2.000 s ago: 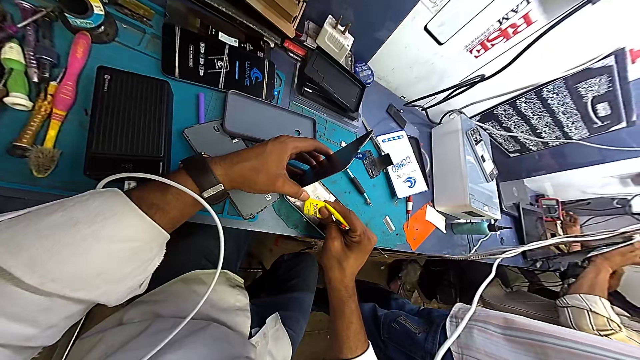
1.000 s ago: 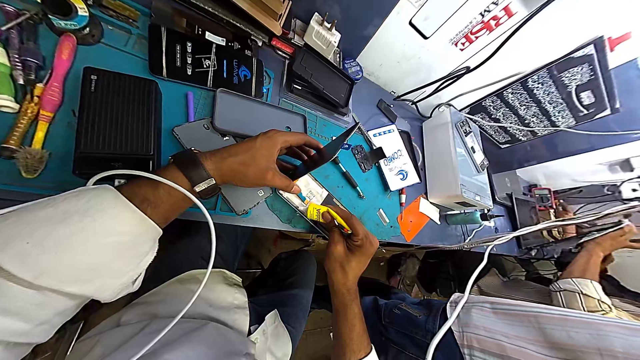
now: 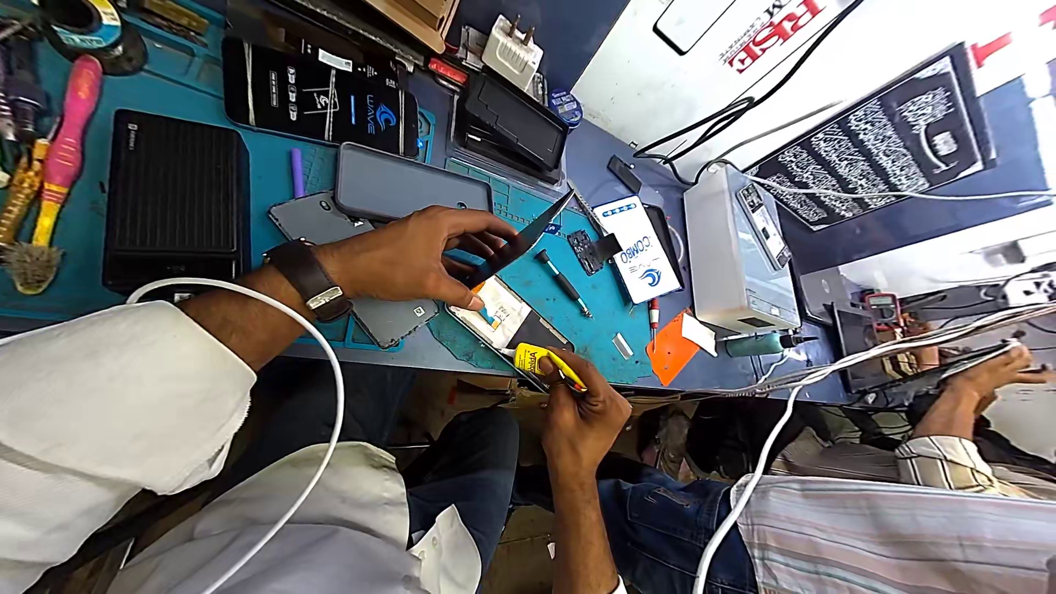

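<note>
My left hand (image 3: 412, 256), with a dark strap on the wrist, holds a thin dark phone screen panel (image 3: 532, 235) tilted up above an opened phone body. That phone body (image 3: 544, 330) lies at the mat's front edge, with a pale battery (image 3: 499, 312) showing in it. Gripped in my right hand (image 3: 582, 412) is a small yellow glue bottle (image 3: 540, 363), its nozzle at the near edge of the phone body. Just right of the phone, a screwdriver (image 3: 563, 285) lies on the teal mat (image 3: 606, 338).
Behind my left hand lie a grey phone cover (image 3: 412, 181) and a grey back panel (image 3: 322, 223). A black ribbed box (image 3: 177, 198) and brushes (image 3: 70, 132) are at left. A white box (image 3: 639, 247), an orange sheet (image 3: 676, 346) and a white machine (image 3: 734, 256) stand right. A co-worker's hand (image 3: 994, 371) is far right.
My right hand, with the glue bottle, has stayed by the near edge of the phone body. The screen panel remains raised in my left hand.
</note>
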